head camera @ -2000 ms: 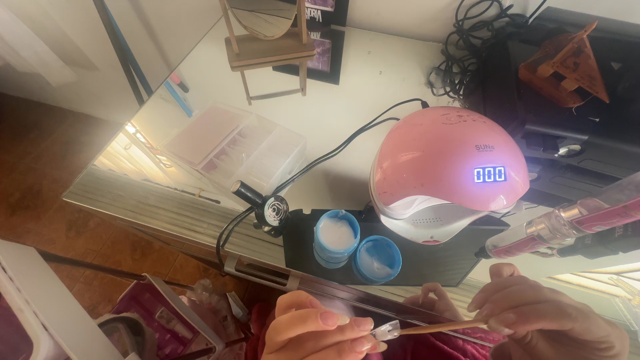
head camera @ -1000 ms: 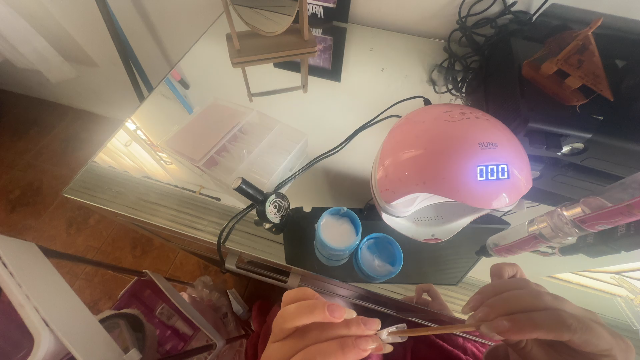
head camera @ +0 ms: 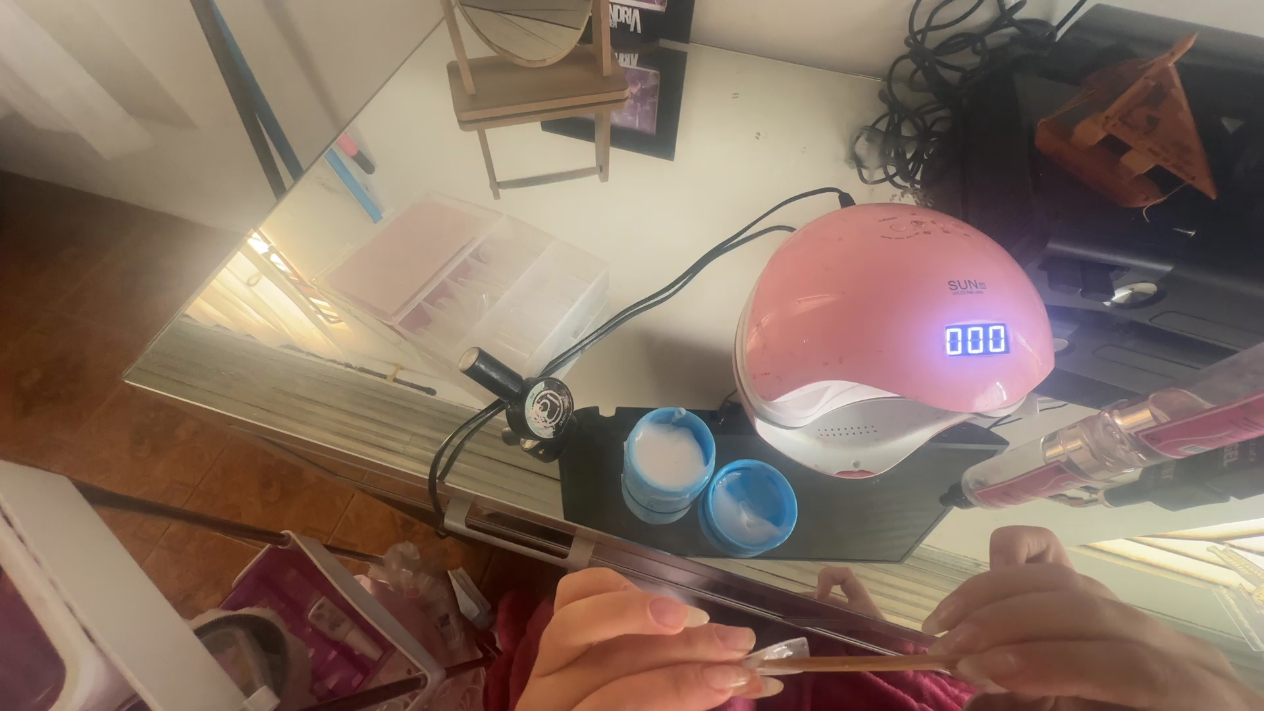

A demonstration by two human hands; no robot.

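At the bottom of the head view, my left hand (head camera: 642,647) pinches a small clear piece (head camera: 782,654), which looks like a plastic nail tip, between thumb and fingers. From the right, my right hand (head camera: 1066,622) grips a thin wooden stick (head camera: 859,664), whose far end meets the clear piece. Two blue jars (head camera: 670,462) (head camera: 748,506) of whitish material stand side by side on a dark panel (head camera: 849,513) just beyond my hands. Behind them sits a pink nail lamp (head camera: 889,316) with a lit display reading zeros.
A compartmented clear plastic box (head camera: 494,276), a black bottle (head camera: 538,405) and a small wooden stand with a mirror (head camera: 538,89) are on the mirrored table. Pink-labelled bottles (head camera: 1116,444) lie at right. Black cables (head camera: 918,99) and an orange holder (head camera: 1131,133) are behind. A cart (head camera: 326,612) stands lower left.
My hands stay close together at the bottom, with the stick still against the clear piece. Only slight shifts of the fingers and stick show.
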